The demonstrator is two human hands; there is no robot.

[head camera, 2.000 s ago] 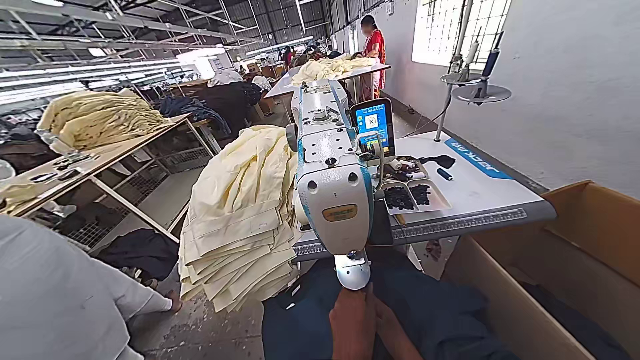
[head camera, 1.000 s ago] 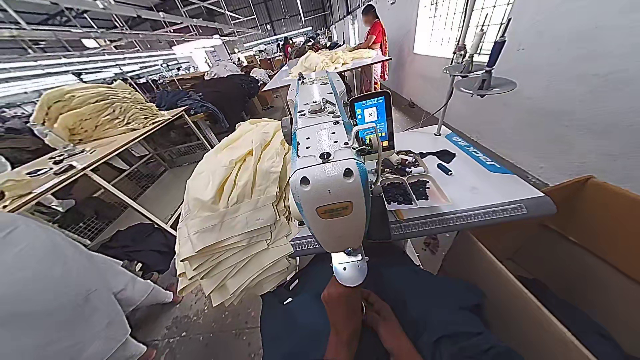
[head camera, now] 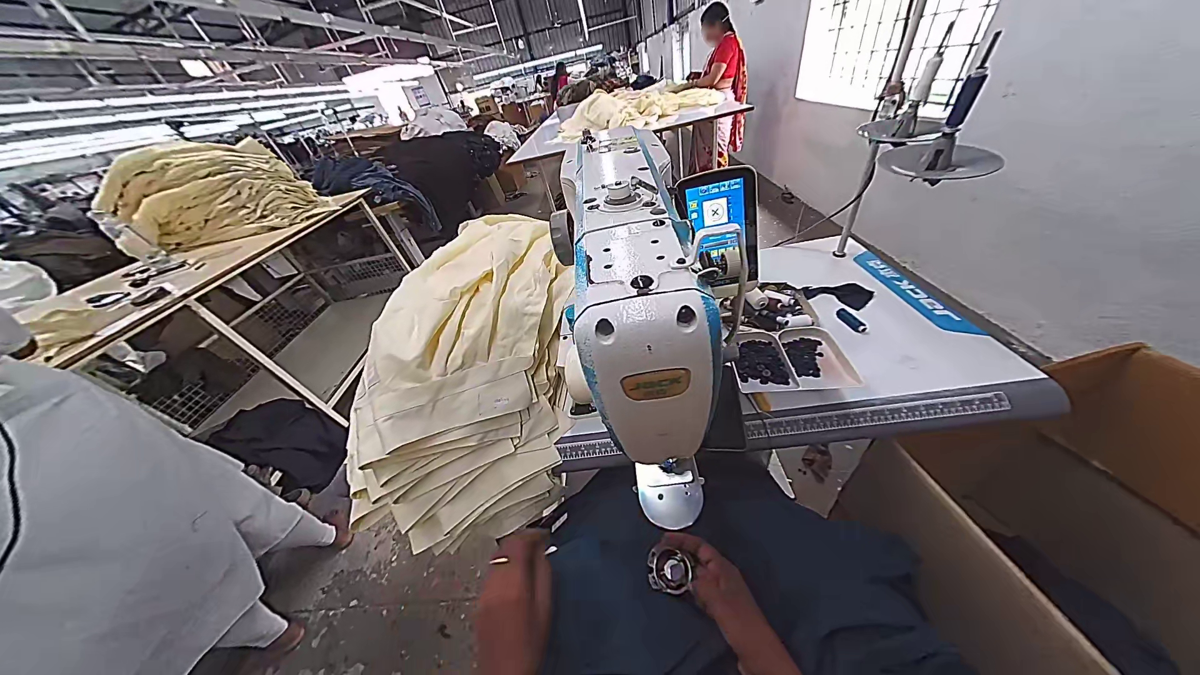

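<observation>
My right hand (head camera: 708,572) holds a round metal part, which looks like a rotary hook or bobbin case (head camera: 672,570), just below the front cover of the white Jack sewing machine (head camera: 647,375). Blurred, my left hand (head camera: 514,595) is at the left edge of the dark blue cloth (head camera: 609,609) that lies below the machine head; whether it grips anything is unclear. A stack of cream garment pieces (head camera: 459,403) hangs left of the machine. Dark buttons (head camera: 761,363) fill sections of a white tray (head camera: 839,370) on the machine table.
An open cardboard box (head camera: 975,553) stands at the right. Behind it rises a thread stand (head camera: 942,161). The machine's screen (head camera: 717,220) is lit. A person in pale clothing (head camera: 122,525) is close at the left; another person (head camera: 722,75) stands at a far table.
My hands were together under the machine head. Now they are apart: the left has moved left, and the metal part shows in the right, lower than the head.
</observation>
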